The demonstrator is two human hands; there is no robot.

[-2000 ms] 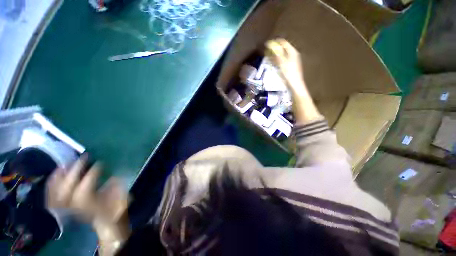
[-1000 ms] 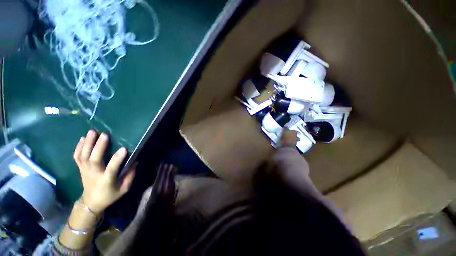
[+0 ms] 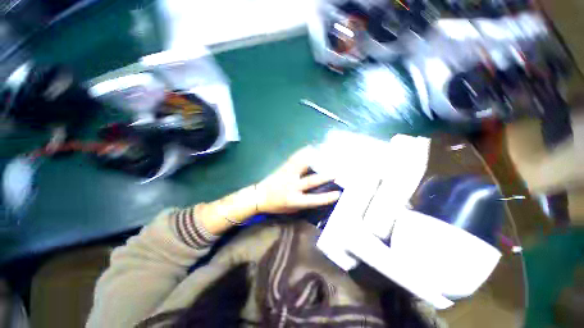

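Overexposed white camera units with flat white plates are close in front of me, over the bench's front edge. One has a shiny black rounded front and a white body. My left hand reaches in from the left; its fingers meet the left edge of the upper white piece, fingertips partly lost in glare. My right hand is not visible.
On the green bench, a white unit with a black opening and orange wires stands at left. More blurred units are at upper right. A thin rod-like tool lies between. Part of a person's arm shows at right.
The view has swung from the carton to the bench. White camera units are now up in front of me. My left hand has gone from the bench edge to them; my right hand has left view.
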